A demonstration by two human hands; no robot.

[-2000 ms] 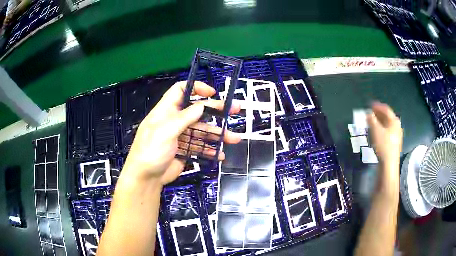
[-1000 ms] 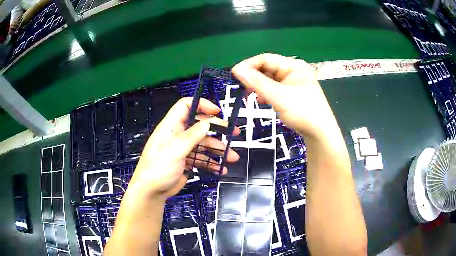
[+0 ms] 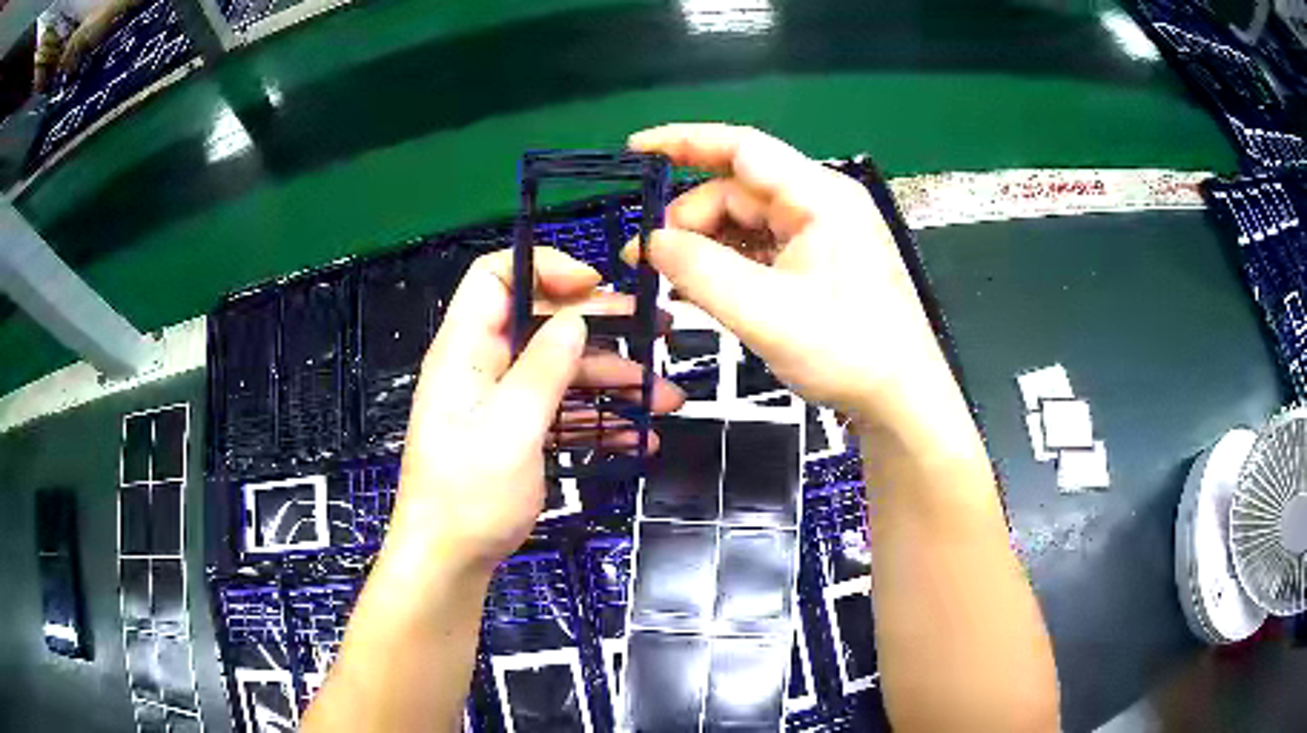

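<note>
My left hand (image 3: 495, 387) holds a dark housing frame (image 3: 589, 165) upright over the tray, thumb in front and fingers behind. The frame's window end is at the top, and fingers show through it and the slats below. My right hand (image 3: 796, 272) is at the frame's upper right corner, thumb and fingers around its right side. A sticker sheet (image 3: 717, 573) with black rectangles lies below, its upper part with white outlines partly hidden by my hands. It lies over finished housings (image 3: 539, 690) in the black blister tray (image 3: 230, 308).
Pale release liners (image 3: 1068, 424) lie at the right, near a white desk fan (image 3: 1269, 523). A spare sticker sheet (image 3: 155, 551) and a dark slim object (image 3: 60, 573) lie at the left. The green belt (image 3: 473, 158) runs beyond, with neighbouring trays (image 3: 1269, 236).
My right hand has come from the liners at the right to the frame. Since then the frame has turned more upright and face-on, and the right thumb has moved down its side.
</note>
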